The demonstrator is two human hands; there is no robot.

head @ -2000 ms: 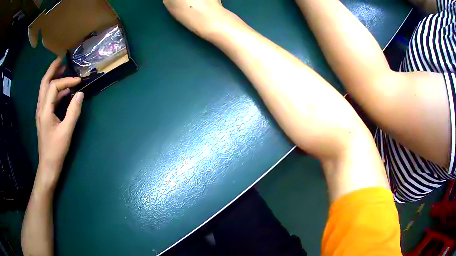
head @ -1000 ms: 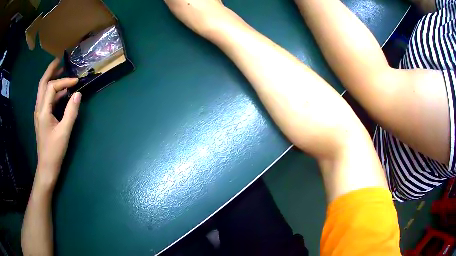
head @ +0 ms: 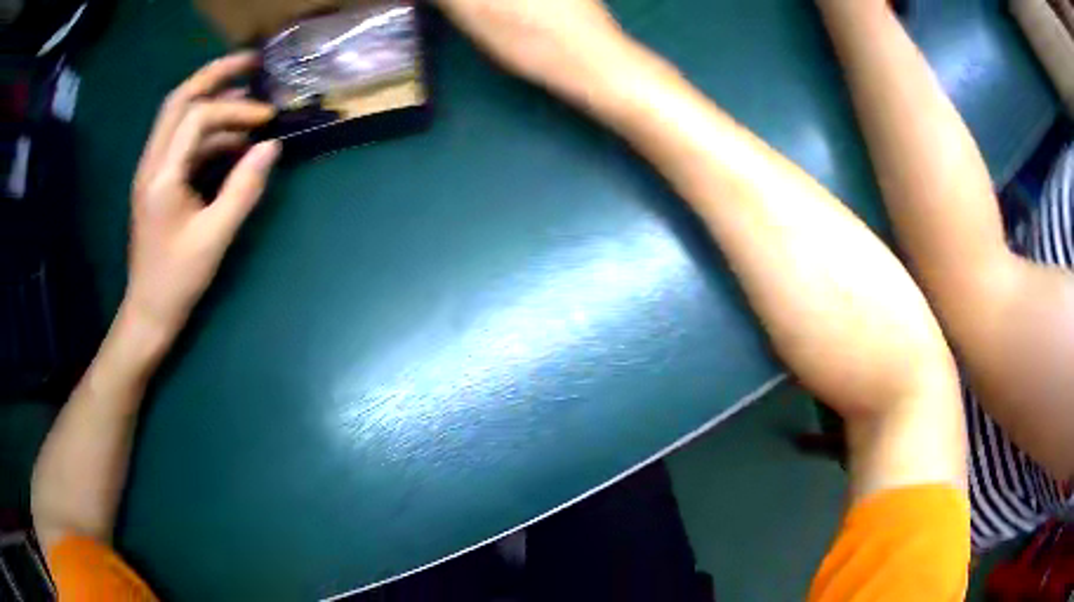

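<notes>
An open black retail box [head: 383, 125] lies at the top left of the view. Its brown lid [head: 242, 17] stands behind the tray, cut off by the top edge. Inside are a shiny clear plastic bag [head: 347, 57], a light-brown inner card [head: 379, 101] and a small dark part [head: 309, 116] at the front left. My bare left hand [head: 194, 176] holds the box's front left corner, fingers at its left side and thumb near the front. My right forearm reaches up past the box's right side; the hand is beyond the top edge.
The glossy green table [head: 471, 294] has a pale curved front edge. Dark stacked boxes [head: 24, 247] with pale labels stand at the left. A coworker's arm [head: 942, 153] and striped top [head: 1007, 470] are at the right. A red object [head: 1031, 570] is at the lower right.
The view has shifted, so the box and my left hand appear farther right and higher, with more of the lid cut off. My left hand keeps its place at the box corner.
</notes>
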